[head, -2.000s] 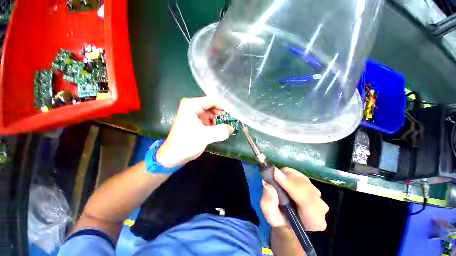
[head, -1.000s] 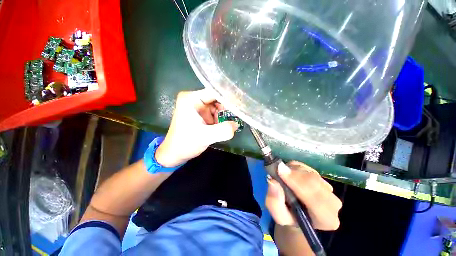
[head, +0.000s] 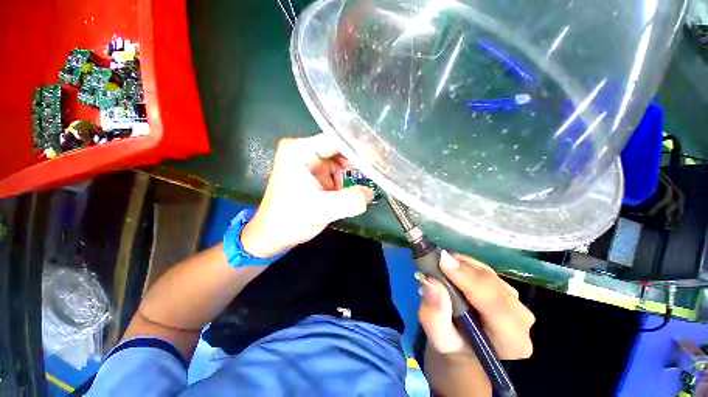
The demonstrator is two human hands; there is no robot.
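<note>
My left hand (head: 299, 198), bare with a blue wristband, pinches a small green circuit board (head: 359, 183) at the bench's front edge, just under the rim of the clear plastic fume extractor hood (head: 481, 221). My right hand (head: 481, 306) holds a soldering iron (head: 425, 252) like a pen. Its metal barrel points up and left to the right end of the board. The thin tip is at the board and hood rim; whether it touches the board cannot be told.
A red parts bin (head: 175, 93) at the left holds several green boards (head: 48, 116). Blue-handled side cutters (head: 497, 103) show through the hood. At the right are a blue bin (head: 644, 159), a grey-blue sponge (head: 618, 242) and a black box (head: 674, 248) with a cord.
The view has shifted, so the hood appears larger and further right, covering more of the blue bin. Both hands keep their holds; the iron stays at the board.
</note>
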